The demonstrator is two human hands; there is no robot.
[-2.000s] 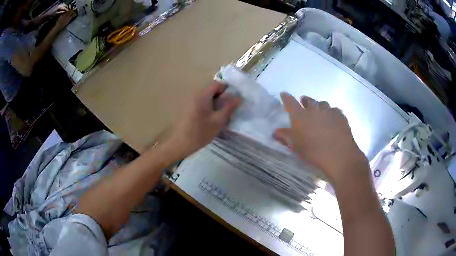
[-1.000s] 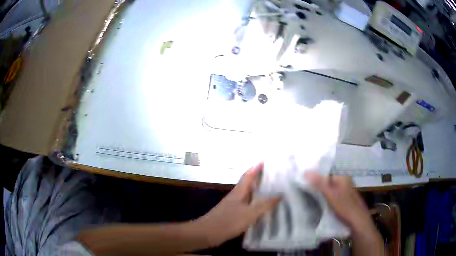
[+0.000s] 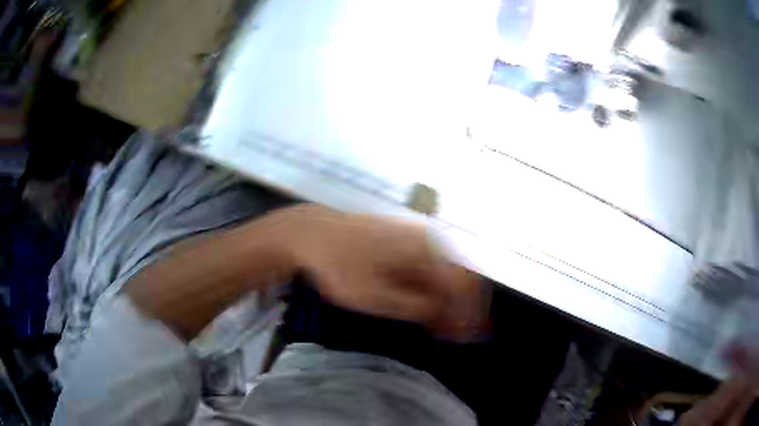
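My left hand (image 3: 379,266) is blurred and hangs over the front table edge, fingers pointing right and down. A small white patch lies at its fingertips, but I cannot tell if it is cloth or glare. My right hand (image 3: 726,406) is cut off at the lower right corner. A pale, blurred piece, possibly cloth (image 3: 732,320), is at its fingertips on the table's front right part; the grip is unclear. The metal parts of the sewing machine (image 3: 570,83) show blurred at the upper right.
The white table (image 3: 333,91) has a numbered scale and a tan tab (image 3: 423,198) along its front edge. A brown cardboard sheet (image 3: 158,62) lies at the upper left. A grey-white garment heap (image 3: 141,208) hangs left of the table. Pale cloth (image 3: 349,387) covers the lap.
The view has turned and shifted. My hands, together on the white pieces a second ago, are now far apart, the right one at the picture's edge. The stack no longer shows between them.
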